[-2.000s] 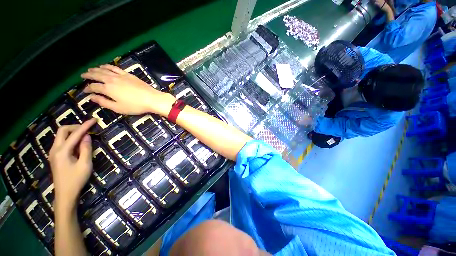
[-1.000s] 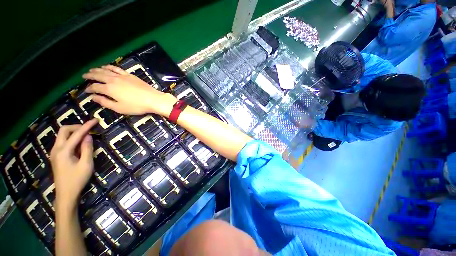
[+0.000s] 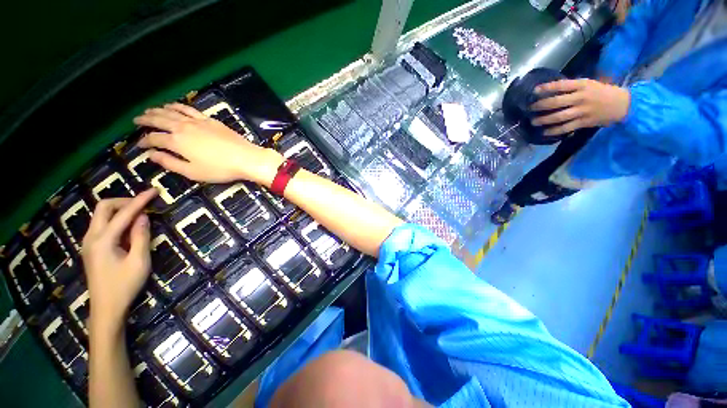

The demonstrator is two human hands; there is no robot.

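A large black tray (image 3: 253, 89) holds rows of dark phone housings (image 3: 203, 231) with pale frames. My right hand (image 3: 195, 145), with a red strap on its wrist, lies palm down over the upper rows, fingers spread; what is under its palm is hidden. My left hand (image 3: 118, 249) is over the tray's left part. Its index fingertip points at a pale-framed housing (image 3: 166, 190) just below my right hand, and its thumb is apart from the finger. I see nothing held in either hand.
Clear blister trays (image 3: 466, 187) and dark parts in rows (image 3: 359, 111) lie right of the black tray. A white rectangle (image 3: 455, 123) and a pinkish-white heap (image 3: 481, 51) lie farther along. A person's hand (image 3: 578, 106) is over a dark round shape. Blue stools (image 3: 677, 275) stand right.
My hands have hardly moved. At the right, the lower dark-haired head and its blue sleeves are gone from where they were; a blue-sleeved person's hand now reaches in over the dark round shape.
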